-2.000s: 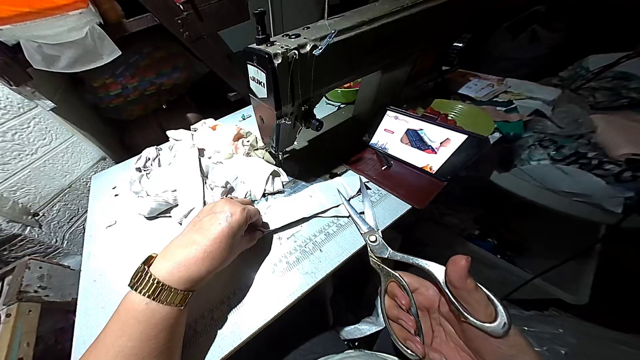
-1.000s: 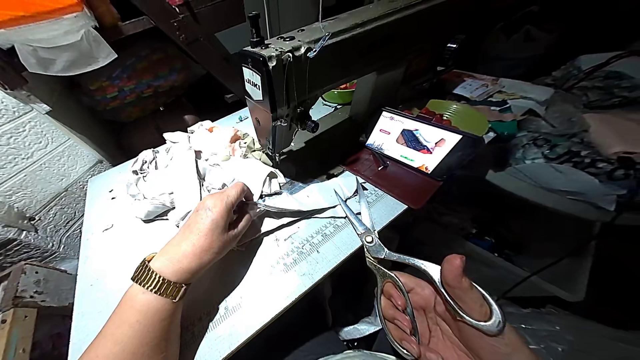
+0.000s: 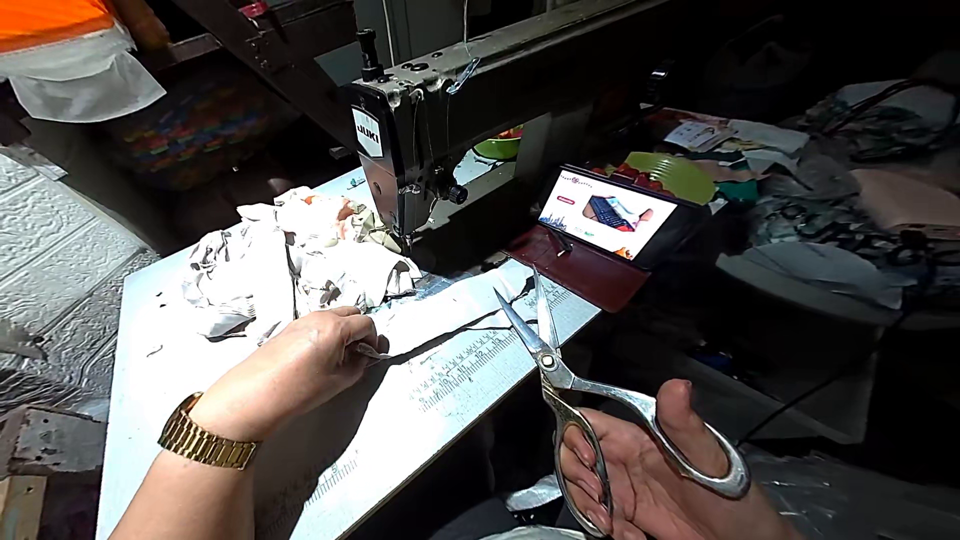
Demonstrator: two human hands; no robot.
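My left hand (image 3: 307, 367), with a gold-coloured watch at the wrist, pinches the near end of a white fabric strip (image 3: 442, 307) on the sewing table (image 3: 420, 442). My right hand (image 3: 637, 465) holds metal tailor's scissors (image 3: 549, 361) by both handle loops. Their blades stand apart at the strip's far end; whether fabric lies between them I cannot tell. Crumpled white cloth pieces (image 3: 277, 270) are heaped beyond my left hand, beside the needle area of a Juki sewing machine (image 3: 397, 157). Ruler markings run along the table's near edge.
A lit tablet (image 3: 607, 214) in a dark red folding case (image 3: 577, 270) stands at the table's right edge. Behind it is a green dish (image 3: 671, 176) with red items. Cloth piles (image 3: 855, 195) lie at the right. Orange and white fabric (image 3: 82, 67) hangs at the upper left.
My left hand went up toward the cloth heap with the strip's end, then came back down, and the strip lies flatter. The scissors have stayed apart near the strip's far end.
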